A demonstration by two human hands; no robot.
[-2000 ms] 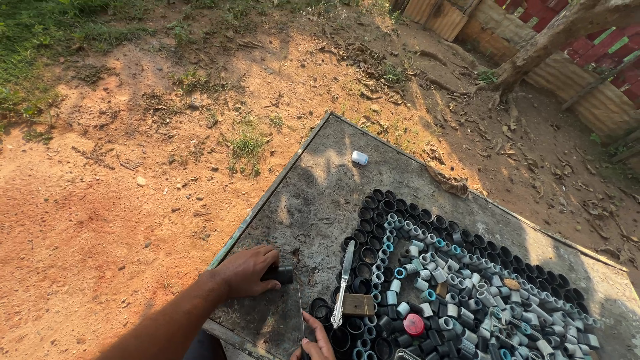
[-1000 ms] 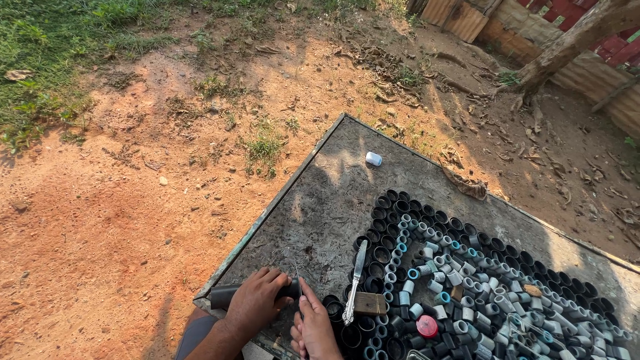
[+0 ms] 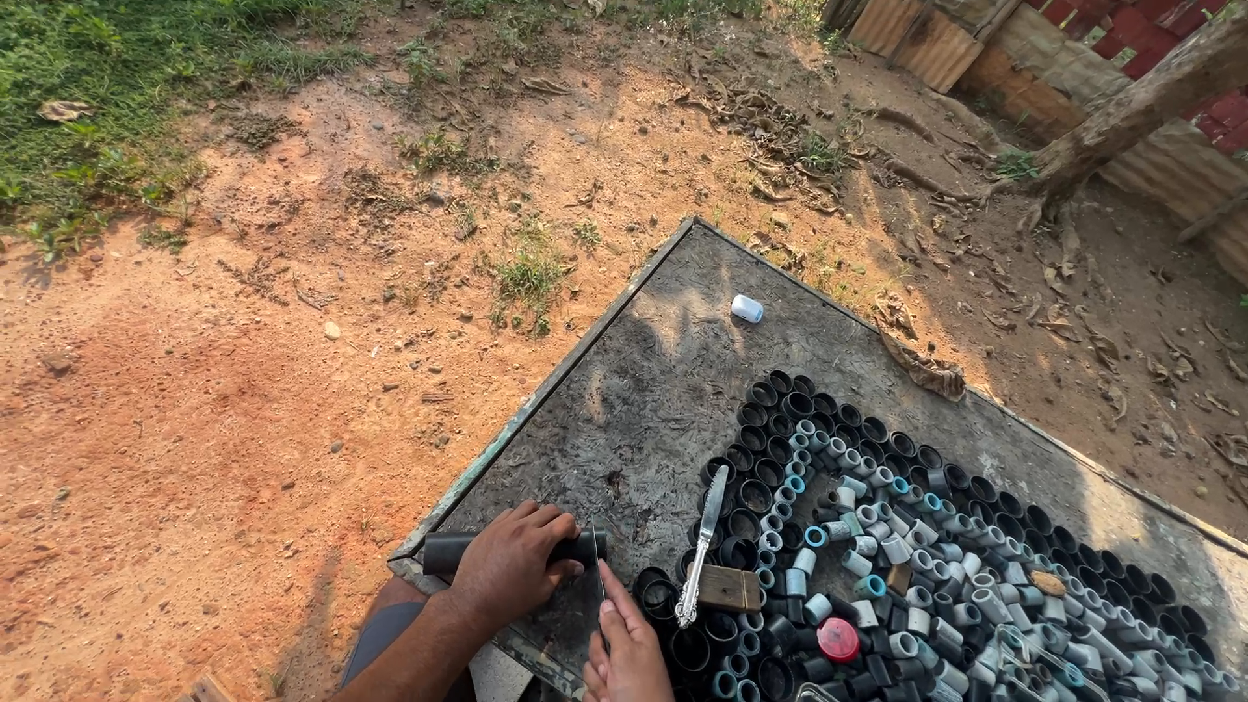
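My left hand (image 3: 517, 561) grips a black plastic pipe (image 3: 447, 553) that lies across the near left corner of the worn table (image 3: 575, 439). My right hand (image 3: 624, 639) holds a thin blade (image 3: 597, 556) upright against the pipe near its right end; its handle is mostly hidden by my fingers. Right of my hands, a table knife with an ornate handle (image 3: 704, 536) rests beside a small wooden block (image 3: 731, 588). Black pipe rings (image 3: 754, 495) stand in rows around many cut grey and blue pipe pieces (image 3: 892, 551). A red round cap (image 3: 838, 640) lies among them.
A small white object (image 3: 747, 309) lies near the table's far corner. A curled dry leaf (image 3: 926, 366) rests at the far edge. Beyond are bare soil, grass (image 3: 88, 127), a tree trunk (image 3: 1131, 107) and a fence (image 3: 1033, 68).
Two seconds ago my hands were apart, with a short dark piece at my left hand. Now my left hand holds a longer pipe, and the blade in my right hand is against it.
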